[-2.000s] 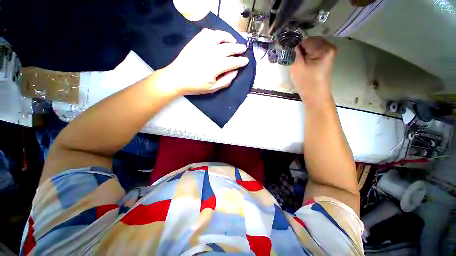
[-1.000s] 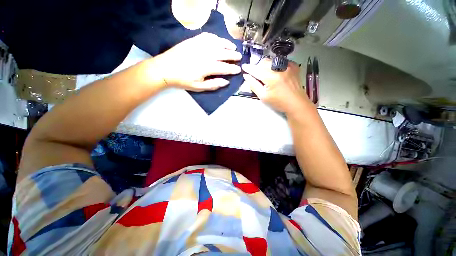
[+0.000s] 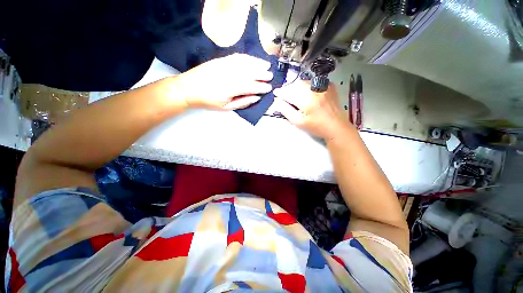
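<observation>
A plain dark fabric piece (image 3: 256,112) lies on the machine bed, its edge under the presser foot and needle area (image 3: 283,59). My left hand (image 3: 229,82) lies flat on the fabric, left of the needle, fingers pointing right. My right hand (image 3: 312,107) is just right of and below the needle, its fingertips at the fabric's right edge; whether they pinch it is unclear. The dark ribbed knob (image 3: 320,82) is just above my right hand. The sewing machine head (image 3: 447,51) fills the upper right.
Thread snips with reddish-pink handles (image 3: 356,109) lie right of my right hand. Dark fabric (image 3: 86,40) spreads over the upper left. Brown packing tape (image 3: 54,102) is on the left table part. The white table edge (image 3: 229,154) runs before me. A white spool (image 3: 463,230) is at lower right.
My right hand has come down from behind the knob to the fabric edge beside the needle, uncovering the snips. Less of the fabric's pointed corner shows below my left hand.
</observation>
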